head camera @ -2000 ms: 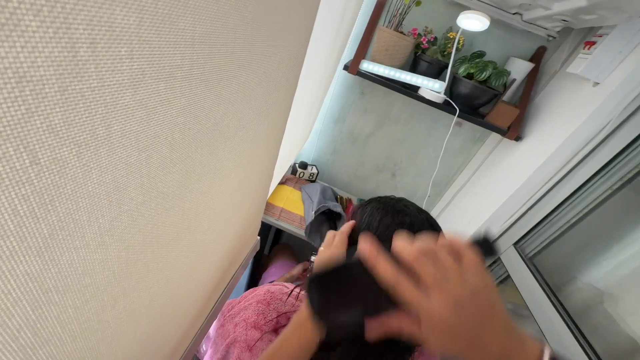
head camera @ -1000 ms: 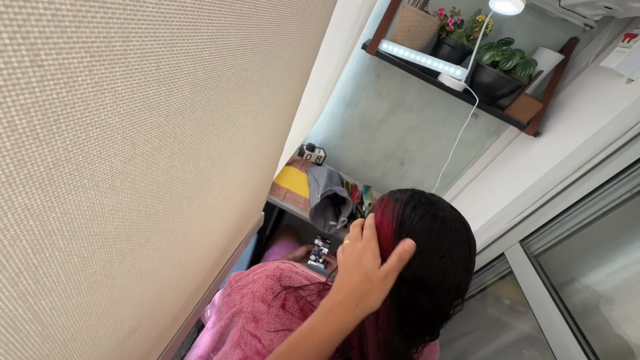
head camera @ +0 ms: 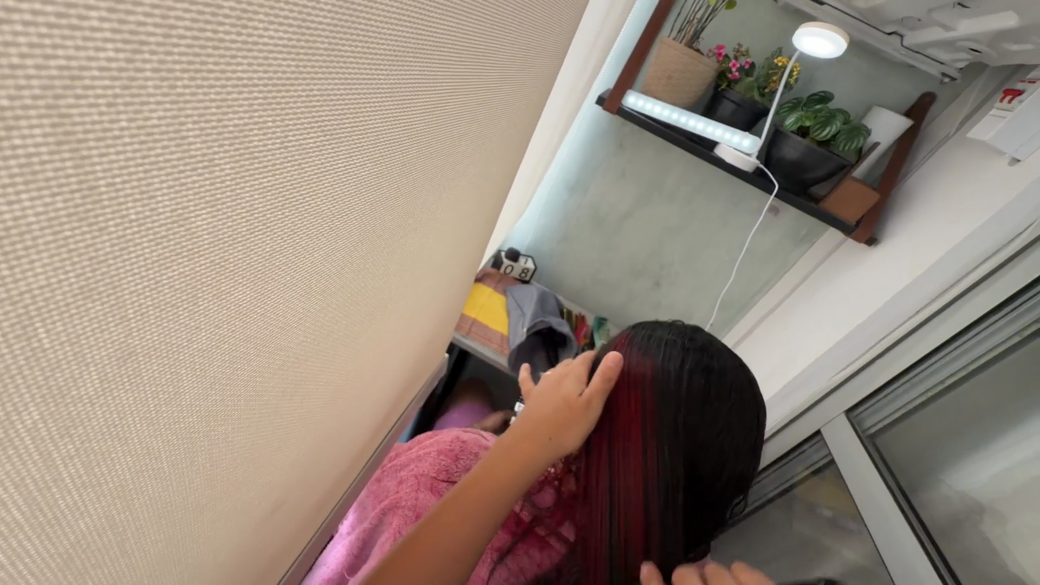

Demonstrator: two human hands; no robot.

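Note:
A seated person's wet dark hair (head camera: 707, 414) with a red-dyed section (head camera: 621, 455) hangs straight down, seen from behind. My left hand (head camera: 569, 398) rests against the side of that head, fingers spread beside the red section; whether it grips any strands is unclear. At the bottom edge, my right hand (head camera: 703, 574) shows only its fingers, curled by the lower hair. A dark object juts out to its right, mostly cut off by the frame, and what it is cannot be told. A pink towel (head camera: 431, 471) covers the person's shoulders.
A woven beige blind (head camera: 244, 244) fills the left side. Ahead, a table (head camera: 481, 348) bears folded cloth and a grey garment (head camera: 540, 321). Above hangs a shelf (head camera: 812, 207) with potted plants and a lit lamp (head camera: 821, 39). A framed glass door (head camera: 877, 487) stands at right.
A blurred black object was by my right hand two seconds ago. That hand was out of view one second ago and now shows at the bottom. The red section now hangs smooth and more exposed.

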